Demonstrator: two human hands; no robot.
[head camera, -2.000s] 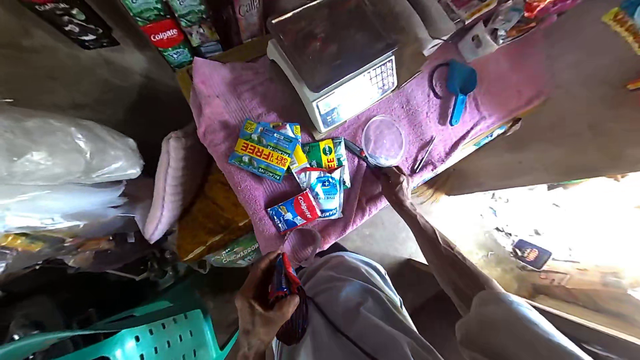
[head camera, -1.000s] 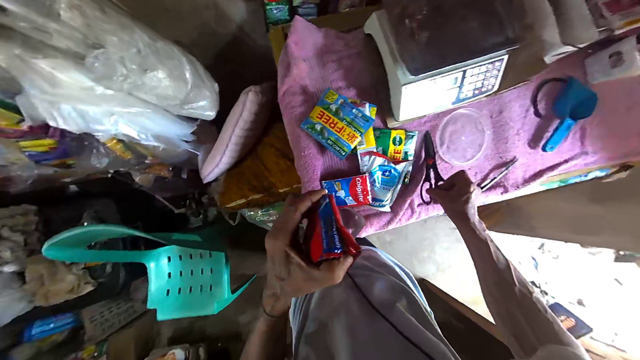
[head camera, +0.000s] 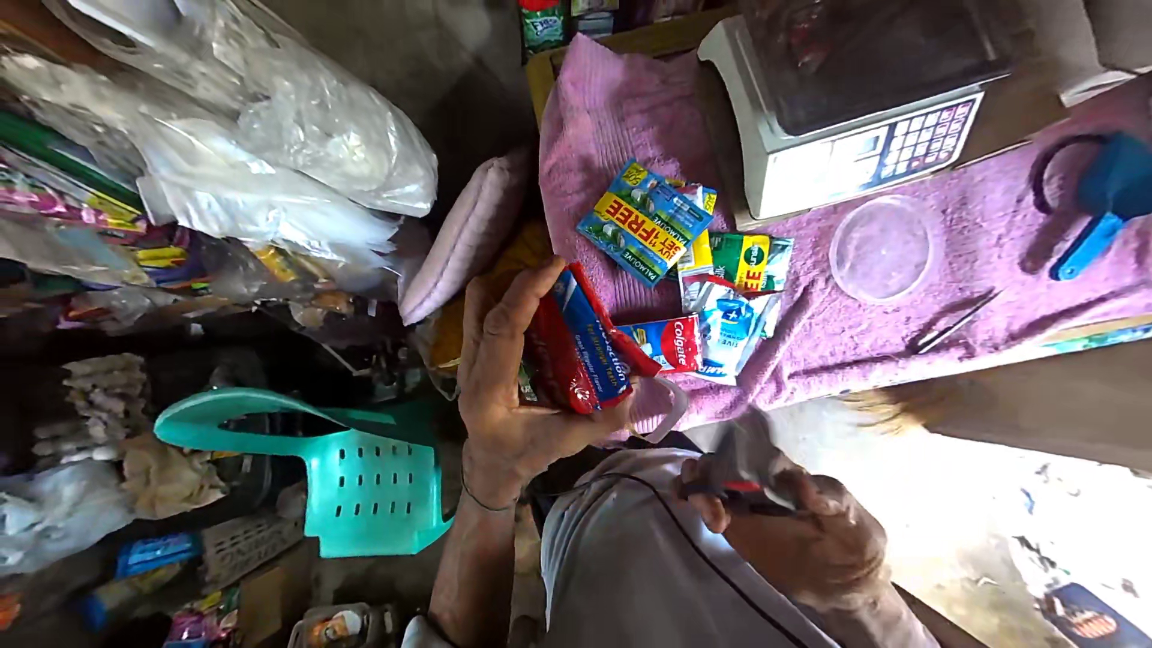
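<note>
My left hand (head camera: 513, 396) grips a bundle of red and blue Colgate sachets (head camera: 580, 346), held upright between thumb and fingers. In my right hand (head camera: 792, 531) are scissors (head camera: 742, 459), blurred, near my lap; whether their blades are apart I cannot tell. On the pink towel (head camera: 828, 333) beyond the hands lie a blue and yellow Palmolive packet (head camera: 645, 222), a green and yellow packet (head camera: 751, 261), a white and blue sachet (head camera: 723, 328) and a red and blue Colgate packet (head camera: 670, 342). A clear round lid or dish (head camera: 882, 248) rests right of them.
A digital scale (head camera: 855, 171) stands at the towel's far side. Right of it lies a blue scoop (head camera: 1102, 207), and a thin metallic tool (head camera: 956, 322) is near the front edge. A green plastic chair (head camera: 369, 477) and plastic bags (head camera: 306, 117) are at left.
My right hand has picked the scissors up off the towel and brought them toward my lap. My left hand has raised the sachet bundle beside the towel. The view has swung left.
</note>
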